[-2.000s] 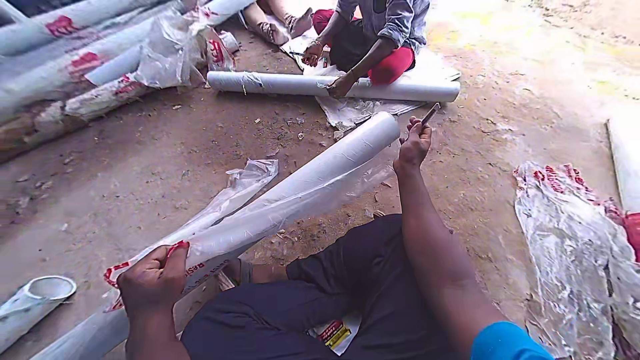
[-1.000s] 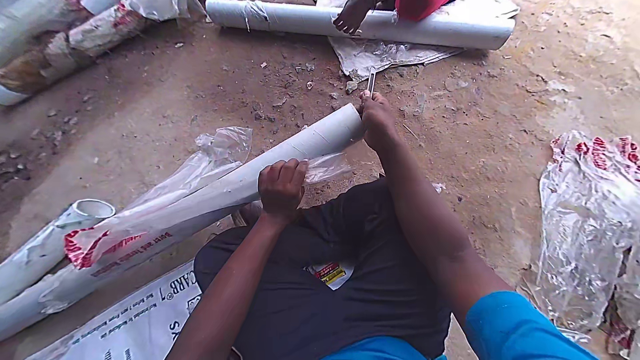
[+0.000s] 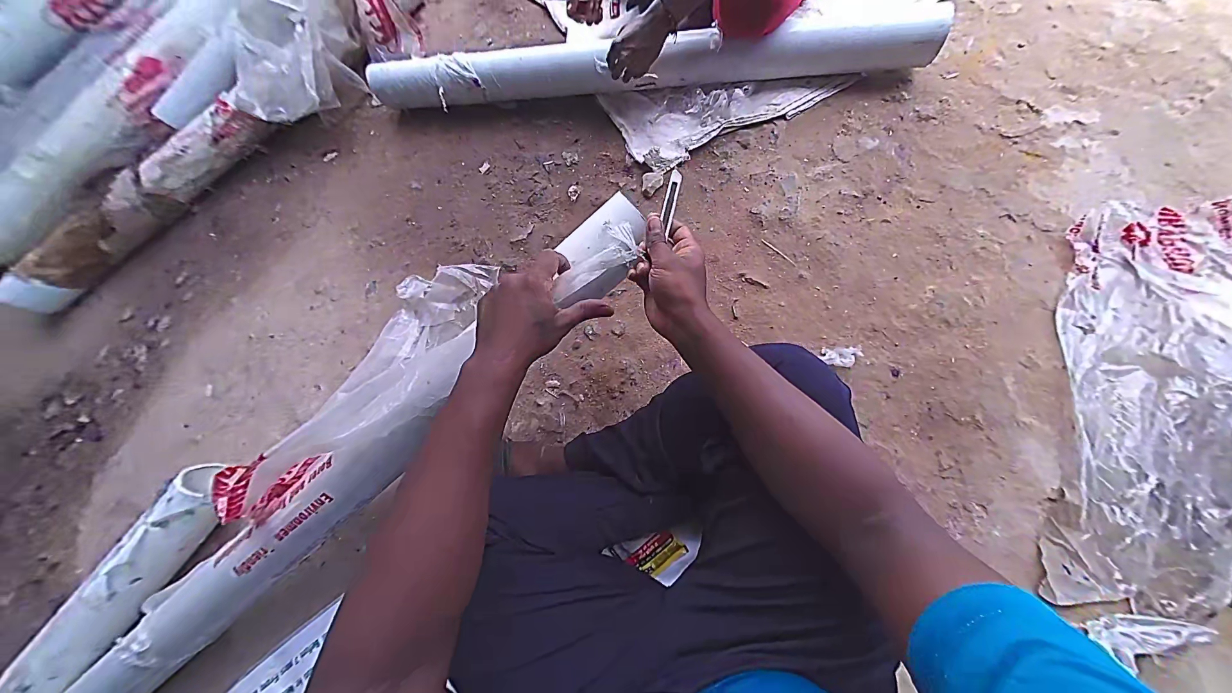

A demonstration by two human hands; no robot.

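Observation:
A long white roll or tube [image 3: 414, 385] slants from the lower left to the centre, its far end raised near my hands. Clear plastic film with red print [image 3: 375, 356] lies along it and is bunched near the far end. My left hand [image 3: 529, 308] rests over the tube and film, thumb spread towards the right. My right hand [image 3: 672, 269] is at the tube's far end, pinching the bunched film. A slim blade tool, seemingly a utility knife [image 3: 672, 202], points up from between its fingers.
Across the top, another person's hand [image 3: 640, 43] rests on a second white tube [image 3: 789, 53]. Wrapped tubes [image 3: 125, 115] are piled at the upper left. A shorter tube [image 3: 125, 568] lies at the lower left. Crumpled printed plastic film [image 3: 1155, 385] is on the ground at right.
My left hand has moved up along the tube to near its far end. The film there is now bunched at my right hand.

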